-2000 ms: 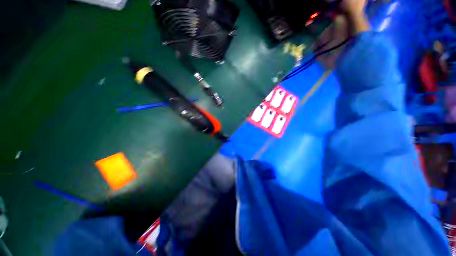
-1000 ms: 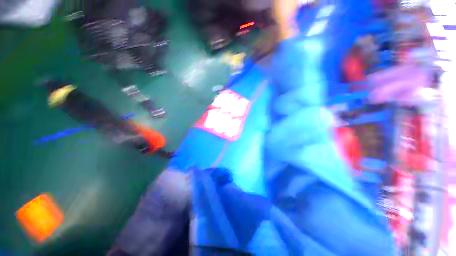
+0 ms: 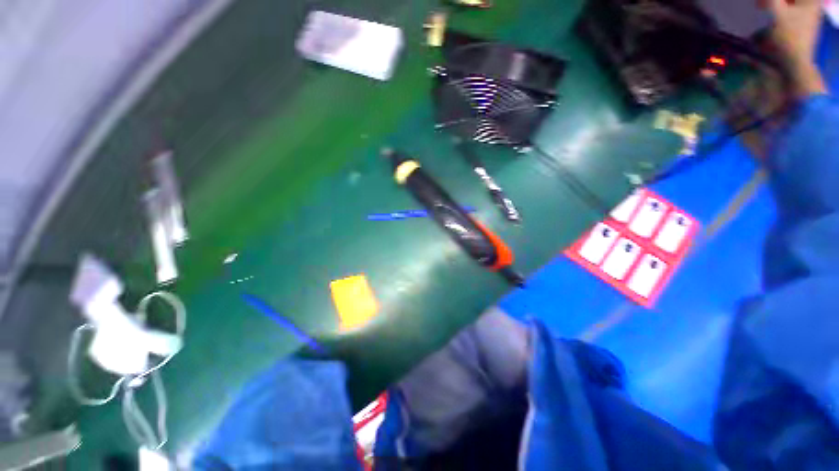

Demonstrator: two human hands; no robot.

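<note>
My right hand (image 3: 796, 32) is at the top right edge, small and partly cut off, beside a black box with a red light (image 3: 713, 66). Its fingers are unclear and I cannot tell if it holds anything. Only my left sleeve (image 3: 276, 414) shows at the bottom; my left hand is not visible. A black electric screwdriver (image 3: 451, 216) with a yellow ring and orange end lies on the green mat (image 3: 294, 202). A red tray (image 3: 603, 269) beyond the bench edge holds several white units (image 3: 626, 258) with round black windows.
A cooling fan (image 3: 492, 97) and a white block (image 3: 350, 43) are at the back. A white corded piece (image 3: 124, 340) lies left. An orange-yellow square (image 3: 353, 302) and blue sticks (image 3: 281, 322) lie on the mat. Part of another red-and-white tray (image 3: 370, 425) shows at the bottom.
The view has swung left, so the bench things sit further right. The white corded piece has come into view. My right hand remains near the black box.
</note>
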